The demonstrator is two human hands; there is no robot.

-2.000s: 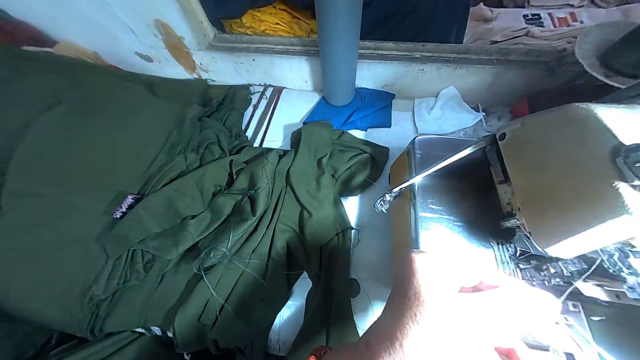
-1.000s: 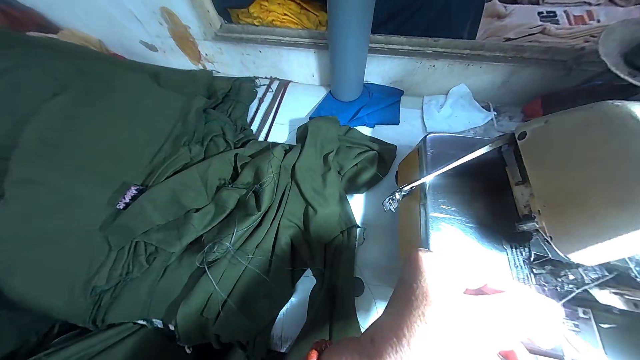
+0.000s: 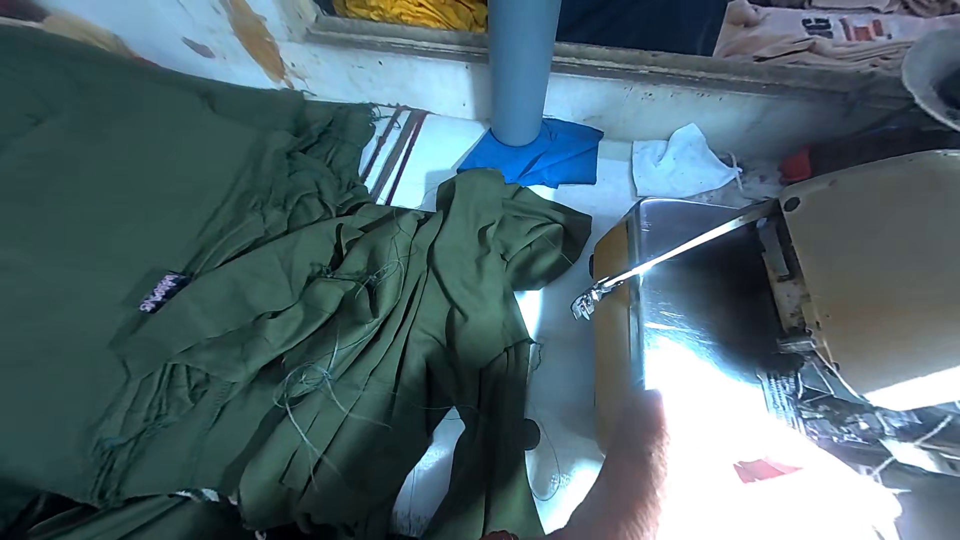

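Dark green cloth (image 3: pixel 375 337) lies bunched and gathered across the left and middle, with loose threads and a small woven label (image 3: pixel 163 291) on it. At the lower middle a bare forearm or wrist, which seems to be my left hand's (image 3: pixel 626 480), reaches to the sewing machine's metal plate (image 3: pixel 701 300). Its fingers are lost in strong glare, so I cannot tell what they hold. A pale, overexposed shape at the lower right may be my right hand or part of the same one. A thin metal arm (image 3: pixel 682 250) crosses above the plate from the cream machine housing (image 3: pixel 877 262).
A grey-blue pipe (image 3: pixel 523 71) stands on blue cloth (image 3: pixel 540 154) by the wall. White cloth (image 3: pixel 682 165) lies behind the machine. Yellow cloth (image 3: pixel 412 11) and printed beige cloth (image 3: pixel 840 30) are beyond the ledge. Metal machine parts (image 3: pixel 840 405) sit at the right.
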